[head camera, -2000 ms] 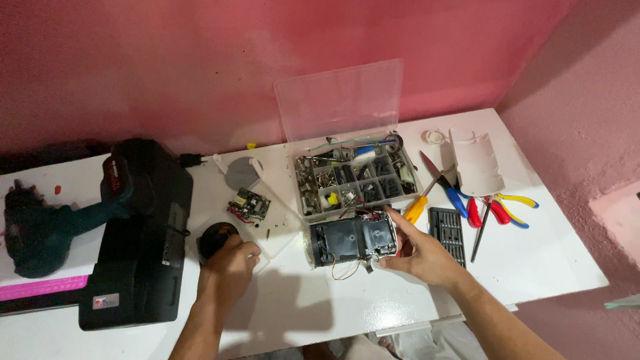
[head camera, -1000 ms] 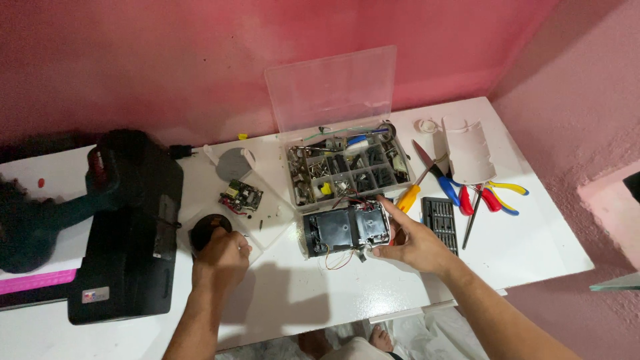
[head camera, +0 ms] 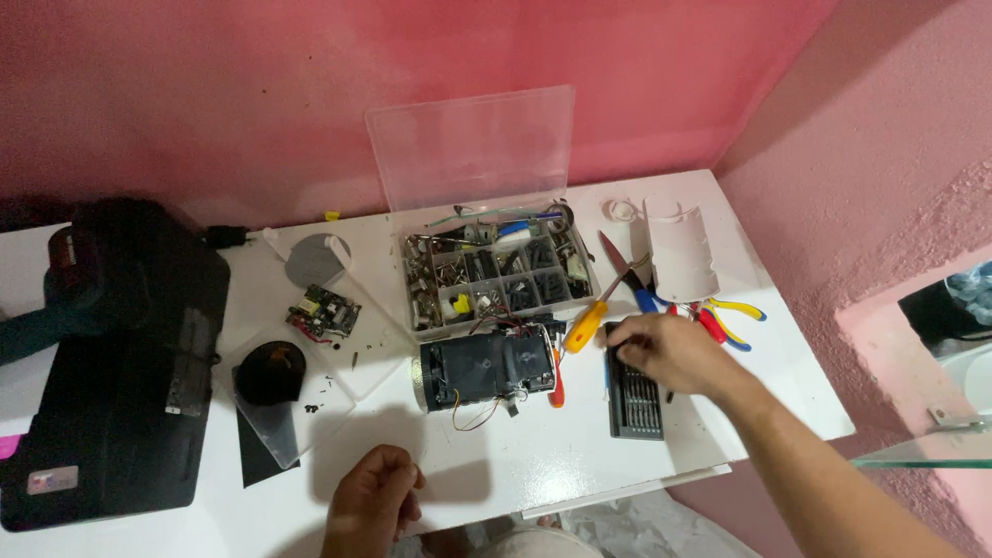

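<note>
A black device housing with thin loose wires (head camera: 488, 364) lies on the white table in front of the parts organizer. My left hand (head camera: 380, 492) hovers near the front edge, left of the housing, with fingers curled; whether something small is between them cannot be seen. My right hand (head camera: 659, 353) is over the upper part of a black precision screwdriver bit case (head camera: 637, 415), its fingers bent at the case; any bit in them is hidden. A screwdriver with a yellow handle (head camera: 585, 327) lies between the housing and the case. Left of the housing are a small circuit board (head camera: 324, 311) and loose screws (head camera: 312, 408).
The clear plastic organizer (head camera: 500, 271) stands with its lid up at the wall. Pliers with yellow and blue handles (head camera: 736, 311) and a curved white plastic shell (head camera: 682, 248) are at the right. A black round part (head camera: 270, 372) and a large black case (head camera: 116, 403) are at the left.
My right hand has let go of the black housing and moved right to the bit case. My left hand has left the black round part and moved toward the front edge.
</note>
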